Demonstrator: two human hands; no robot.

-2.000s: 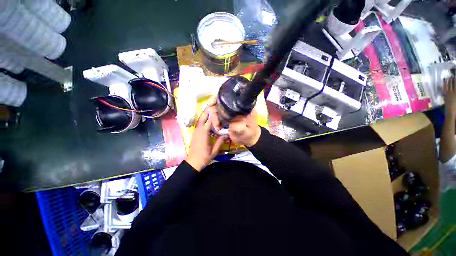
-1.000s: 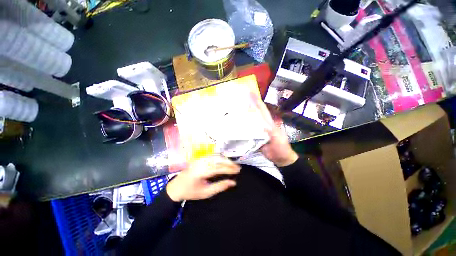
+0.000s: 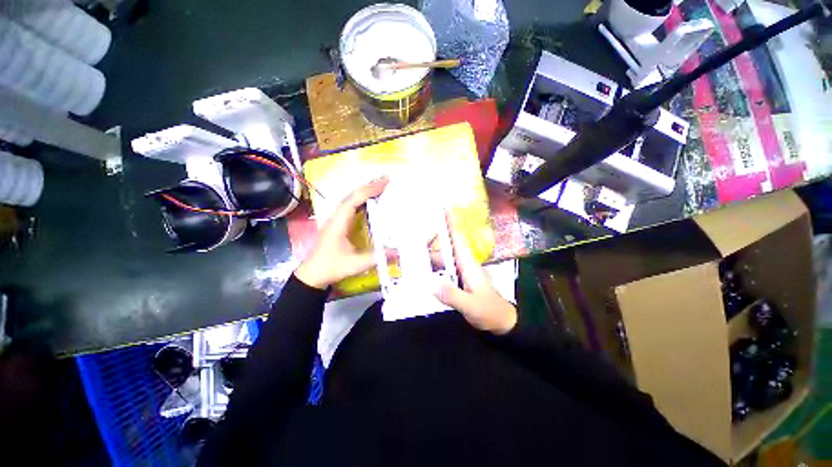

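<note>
A white camera bracket (image 3: 415, 296) lies between my hands over the front part of the yellow jig (image 3: 470, 169). Its near end reaches past the jig's front edge. My left hand (image 3: 339, 244) is at its left side, fingers spread and fingertips against it. My right hand (image 3: 479, 296) grips its right side. Glare hides the bracket's detail and any screws. The long black electric screwdriver (image 3: 593, 146) leans out of my hands, its lower end by the screw feeders (image 3: 556, 109).
Two camera units (image 3: 260, 187) with red and black wires stand left. An open tin (image 3: 388, 55) with a stick sits behind the jig, beside a clear bag (image 3: 470, 41). Stacked white covers (image 3: 55, 64) are far left. A blue crate (image 3: 123, 401) and open carton (image 3: 675, 337) are below the bench edge.
The screwdriver has left my right hand and tilted toward the feeders. The white part has turned and moved toward me. My left hand has come back up to it from the jig's front edge.
</note>
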